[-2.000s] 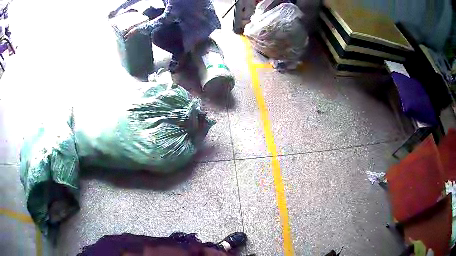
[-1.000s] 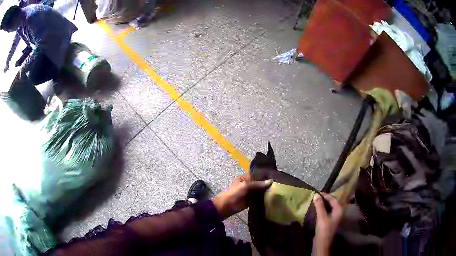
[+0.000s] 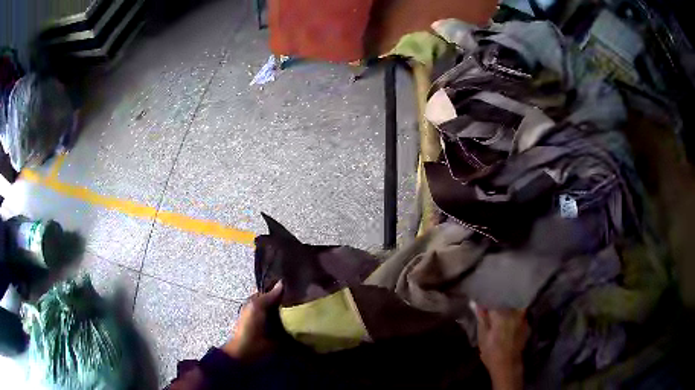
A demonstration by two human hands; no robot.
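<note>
A dark brown cut garment piece (image 3: 411,311) lies across the bottom middle, with an olive-yellow patch pocket piece (image 3: 326,320) on it. My left hand (image 3: 257,324) grips the brown piece at its left edge, thumb on top. My right hand (image 3: 501,335) is at the lower right, over the brown and grey fabric; its fingertips are blurred and whether they hold cloth cannot be told. A heap of dark brown and grey-mauve pieces (image 3: 488,190) fills the right side, with a small white tag (image 3: 568,206) on it.
A dark bar (image 3: 390,152) stands left of the heap. An orange-brown panel (image 3: 320,30) is at the top. A yellow line (image 3: 187,223) crosses the speckled floor. A green sack (image 3: 72,335) lies lower left, a pale bag (image 3: 36,118) upper left, and scraps (image 3: 266,71) lie on the floor.
The view has turned right towards the heap. My left hand still holds the brown piece; my right hand has moved away from the olive-yellow piece, over to the right.
</note>
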